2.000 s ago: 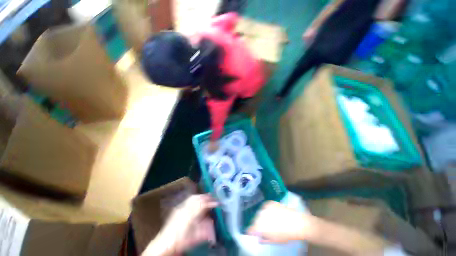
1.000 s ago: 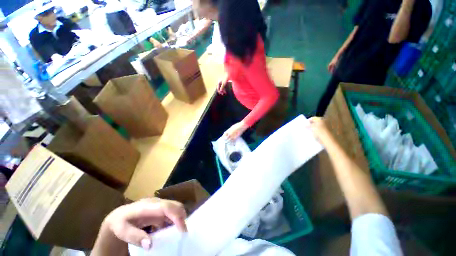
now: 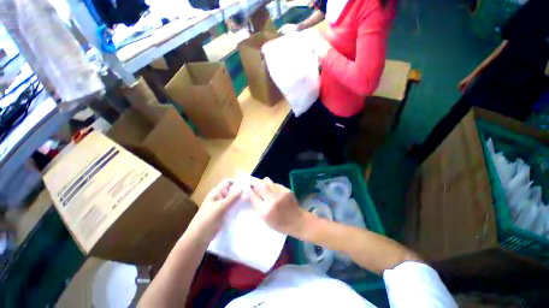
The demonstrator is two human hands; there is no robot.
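Note:
A white liner sheet (image 3: 250, 237) hangs from my two hands in front of me, its lower edge above something red. My left hand (image 3: 218, 201) pinches its top edge on the left. My right hand (image 3: 274, 204) pinches the top edge on the right, close beside the left hand. A green product crate (image 3: 376, 216) stands just beyond my right forearm. It holds several bagged products (image 3: 337, 189), round and white in cloudy plastic. My forearm covers part of the crate.
Open cartons (image 3: 207, 99) stand along the cardboard-topped bench (image 3: 244, 144). A printed carton (image 3: 114, 186) lies at left, a white round part (image 3: 114, 286) below it. A person in red (image 3: 358, 60) holds a white piece. A liner crate (image 3: 517, 237) sits in a large carton (image 3: 451, 186) at right.
The sheet, stretched wide between my hands a second ago, now hangs from hands close together. The person in red has lifted a white piece from the product crate to beside the cartons.

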